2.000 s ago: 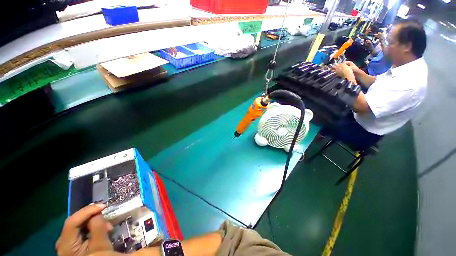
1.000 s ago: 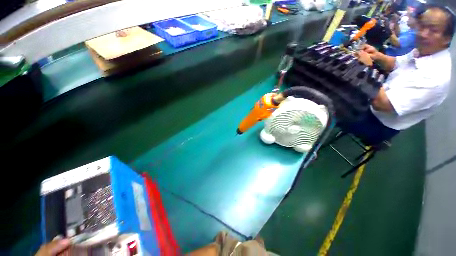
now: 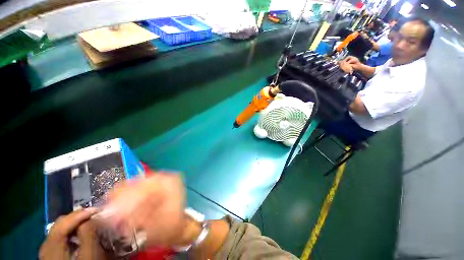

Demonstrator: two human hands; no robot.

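Note:
The white-and-blue screw feeder (image 3: pixel 81 153) stands at the lower left, with small silvery and dark specks, likely screws (image 3: pixel 108 177), heaped in its hopper. My left hand (image 3: pixel 71 236) is bare, at the feeder's front, fingers curled with tips close together; any small part between them cannot be made out. My right hand (image 3: pixel 147 208) is strongly blurred over the feeder's front right, beside the left fingertips, with a band at the wrist. Its grip cannot be read. The hands hide most of the feeder's front mechanism. Part of a red base (image 3: pixel 146 168) shows beside the feeder.
An orange screwdriver (image 3: pixel 254 107) hangs before a pale fan (image 3: pixel 285 122) on the green bench (image 3: pixel 213 152). A thin cord crosses the bench. Cardboard (image 3: pixel 117 38) and blue baskets (image 3: pixel 178 31) lie beyond. A seated person (image 3: pixel 389 91) is at black trays (image 3: pixel 320 81).
My right hand has come up into view over the feeder's front. More of my left hand shows than one second ago. The camera view has shifted; the feeder's hopper stays filled.

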